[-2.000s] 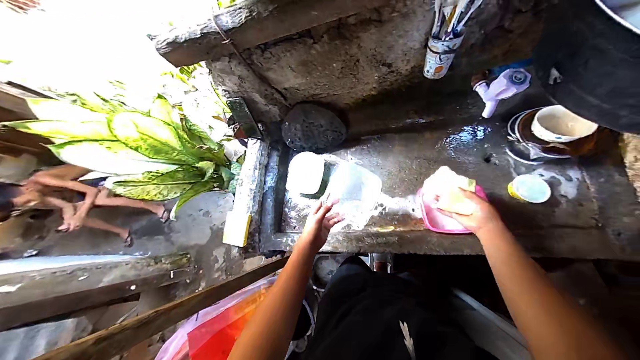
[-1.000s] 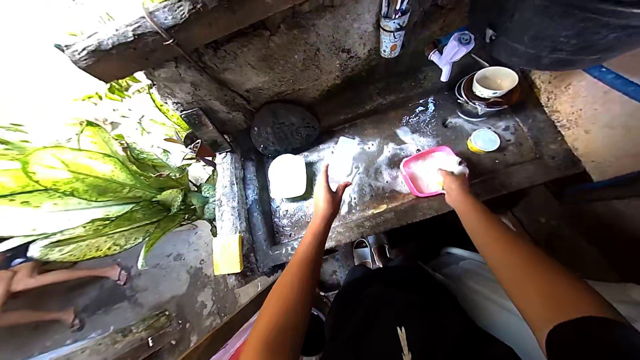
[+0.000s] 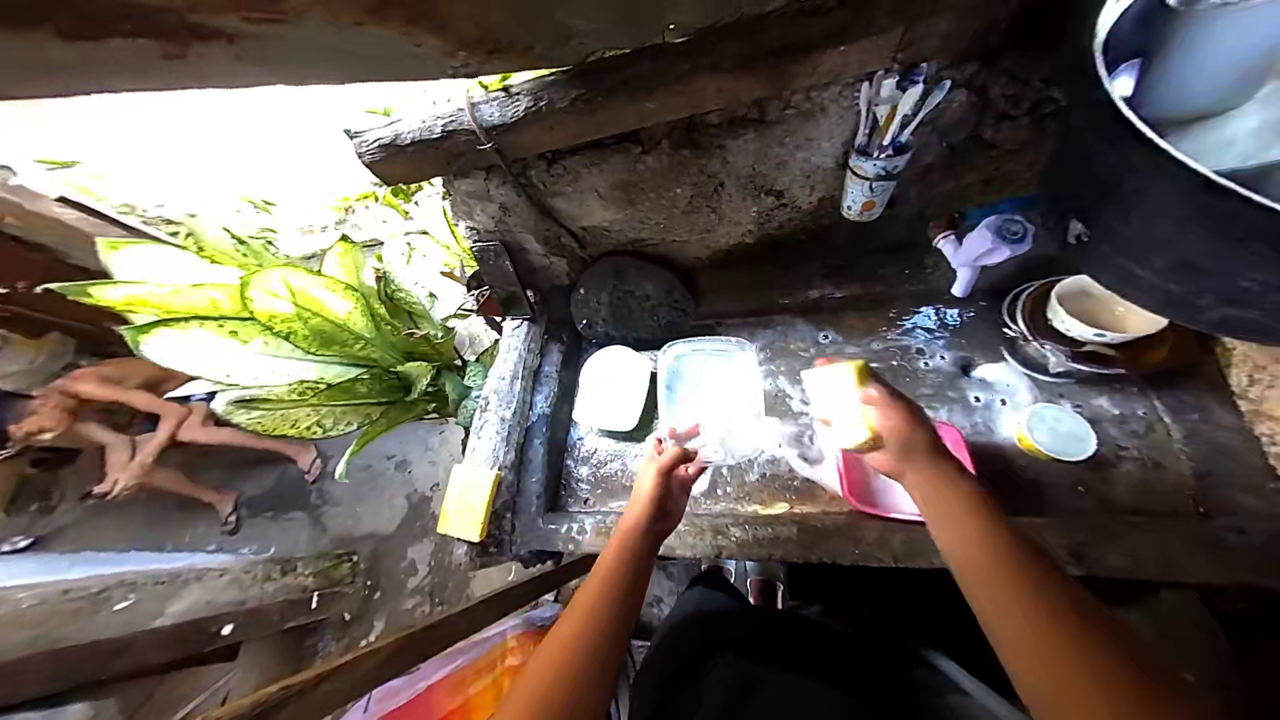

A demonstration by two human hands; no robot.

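My right hand (image 3: 898, 425) grips a yellow and white sponge (image 3: 842, 402) with suds on it, above the left edge of a pink plastic container (image 3: 885, 497). At the near edge of a clear rectangular plastic container (image 3: 710, 385) is my left hand (image 3: 668, 478), its fingers bent and apart; whether they grip the rim I cannot tell. A white container (image 3: 612, 388) lies just left of the clear one. All of these are on a wet, soapy concrete counter (image 3: 780, 495). A small round tub with yellow sides (image 3: 1057, 432) sits to the right.
Stacked dishes with a cream bowl (image 3: 1105, 308) stand at the right, under a large black pot (image 3: 1150, 200). A cup of toothbrushes (image 3: 868, 185) hangs on the wall. A yellow block (image 3: 468, 502) rests on the left ledge. A person (image 3: 150, 420) sits beyond the leafy plant (image 3: 300, 340).
My right hand has moved left from the pink container's right side, with the sponge now plainly visible. My left hand has lowered to the clear container's near edge. The view has shifted.
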